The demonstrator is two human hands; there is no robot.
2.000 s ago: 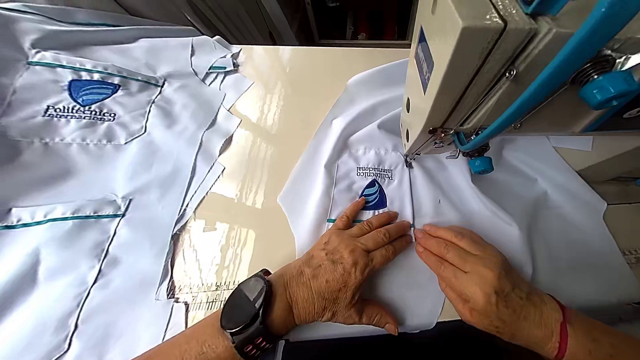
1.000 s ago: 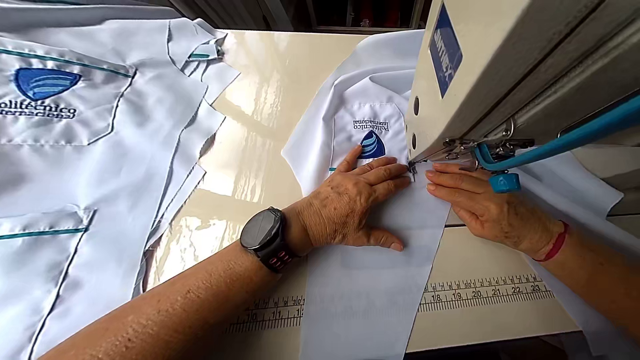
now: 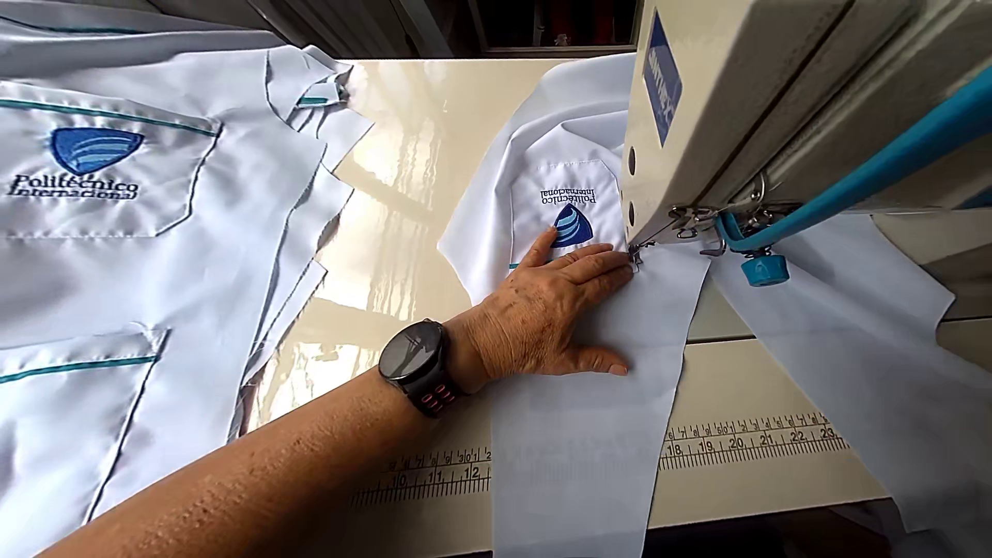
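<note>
My left hand (image 3: pixel 546 310), with a dark watch on its wrist, lies flat with fingers spread on a white fabric piece (image 3: pixel 573 465). Its fingertips touch the embroidered pocket (image 3: pixel 566 178) and reach close to the needle and presser foot (image 3: pixel 635 256) of a sewing machine (image 3: pixel 697 116). The pocket bears a blue shield emblem (image 3: pixel 573 226) and lettering, seen upside down. The white fabric passes under the presser foot; part of it is hidden behind the machine head. My right hand is out of view.
At the left lies a stack of white garment pieces (image 3: pixel 217 170) with embroidered and teal-trimmed pockets. A measuring scale (image 3: pixel 752 442) runs along the front of the cream table (image 3: pixel 418 147). More white fabric (image 3: pixel 837 310) spreads at the right. A blue lever with a knob (image 3: pixel 765 269) hangs beside the needle.
My right hand, on the fabric beside the needle in both earlier frames, has left the view. My left hand remains spread on the fabric by the pocket.
</note>
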